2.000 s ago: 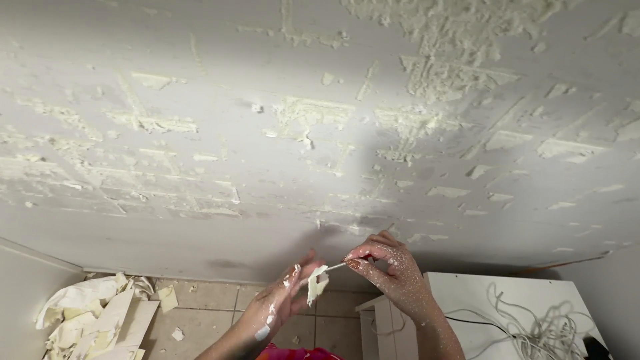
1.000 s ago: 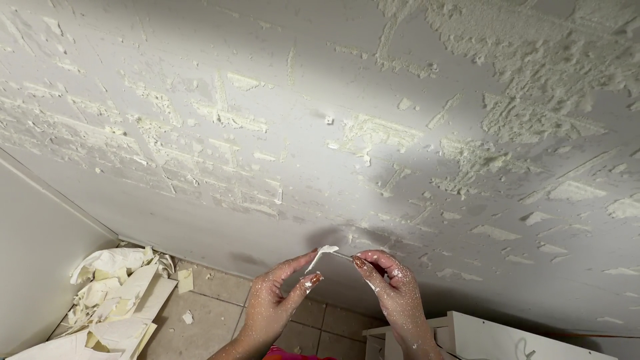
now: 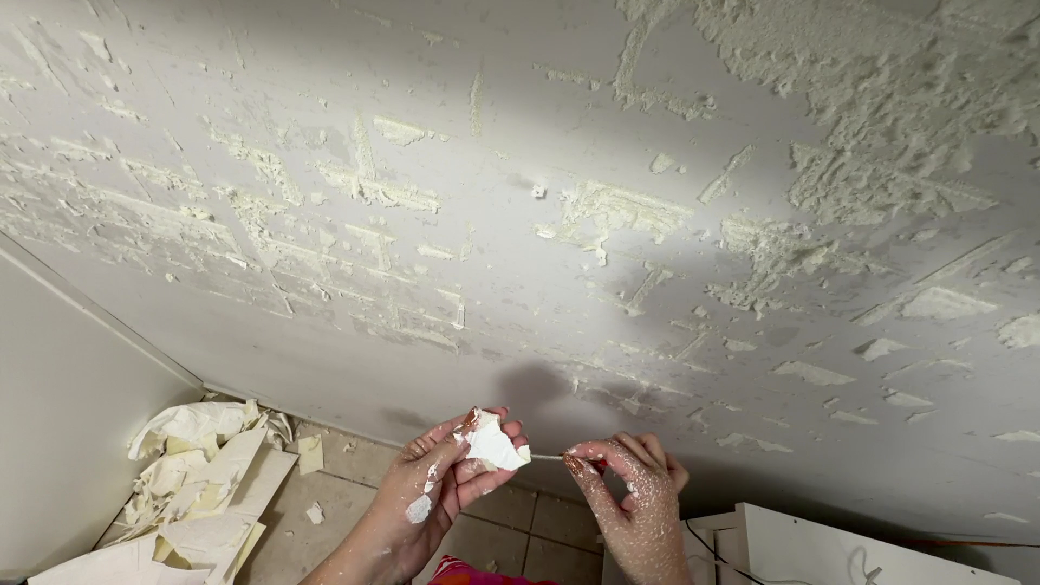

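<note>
My left hand [image 3: 443, 479], flecked with white bits, pinches a torn white flake [image 3: 493, 441] between thumb and fingers. A thin metal rod [image 3: 546, 457] reaches from the flake toward my right hand [image 3: 630, 496], whose thumb and index finger grip its reddish end. The rod's tip is hidden at the flake. Both hands are low in view, before a light grey wall [image 3: 504, 284] that carries rough patches of off-white residue. The residue is thickest at the upper right [image 3: 877, 97].
Torn, peeled sheets [image 3: 203, 487] lie heaped on the tiled floor [image 3: 325, 496] at the lower left, beside a side wall [image 3: 73, 422]. A white cabinet [image 3: 845, 552] with cables stands at the lower right. Small scraps lie on the tiles.
The white flake now shows its broad face in my left hand; a second ago it looked narrow and bent. My right hand still holds the rod. The view has shifted.
</note>
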